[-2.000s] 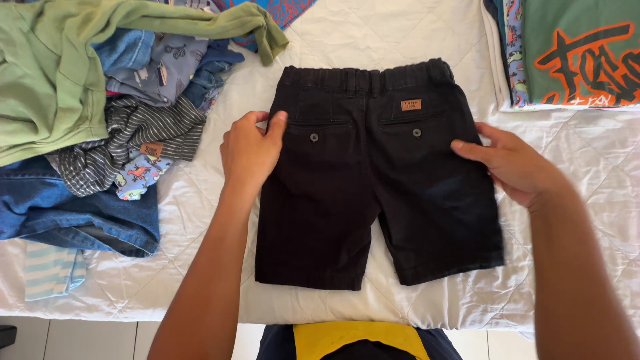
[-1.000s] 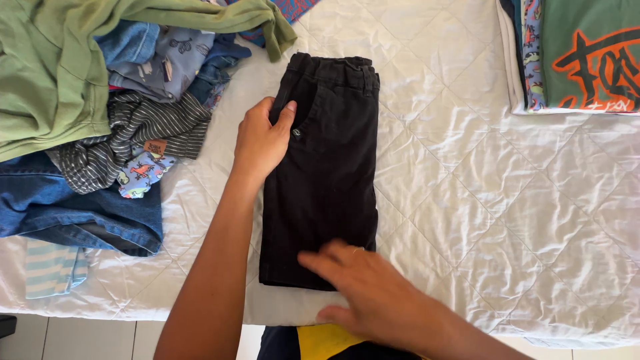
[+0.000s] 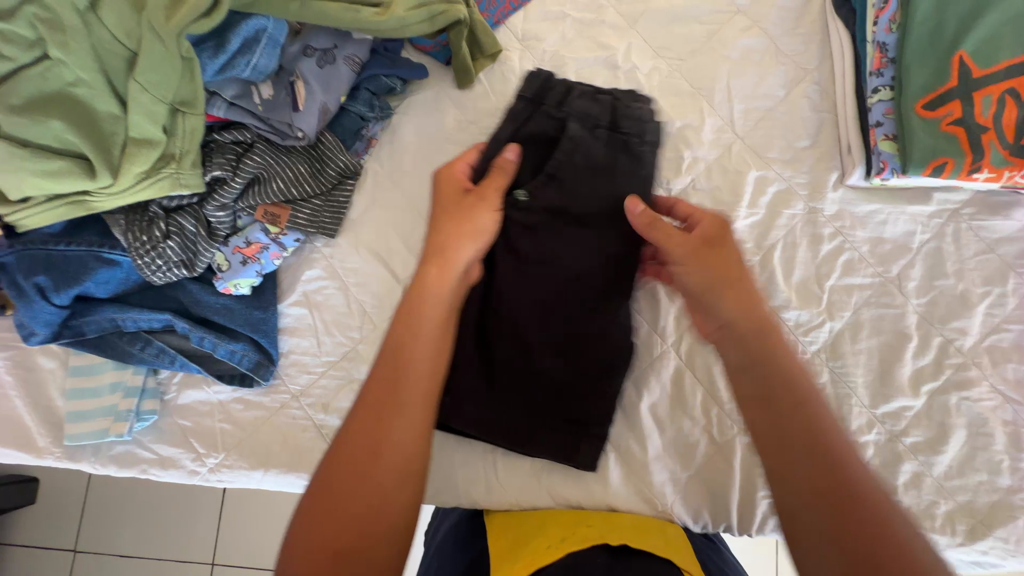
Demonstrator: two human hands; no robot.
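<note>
A pair of black shorts (image 3: 560,304), folded in half lengthwise, lies tilted over the white quilted bedding, its waistband at the top. My left hand (image 3: 472,212) grips its left edge near the pocket, thumb on top and fingers hidden beneath. On the opposite edge, slightly lower, my right hand (image 3: 692,256) pinches the cloth between thumb and fingers. A small metal rivet shows at the pocket corner beside my left thumb.
At the left lies a loose heap: a green long-sleeved garment (image 3: 104,104), striped cloth (image 3: 272,176), blue denim (image 3: 160,296) and light striped cloth (image 3: 108,396). Folded clothes with a green printed top (image 3: 944,104) lie upper right. The quilted bedding (image 3: 840,360) ends near my body.
The black shorts, spread flat two seconds ago, are now folded in half and tilted. My right hand has moved up from their lower part to the right edge. My left hand keeps its hold.
</note>
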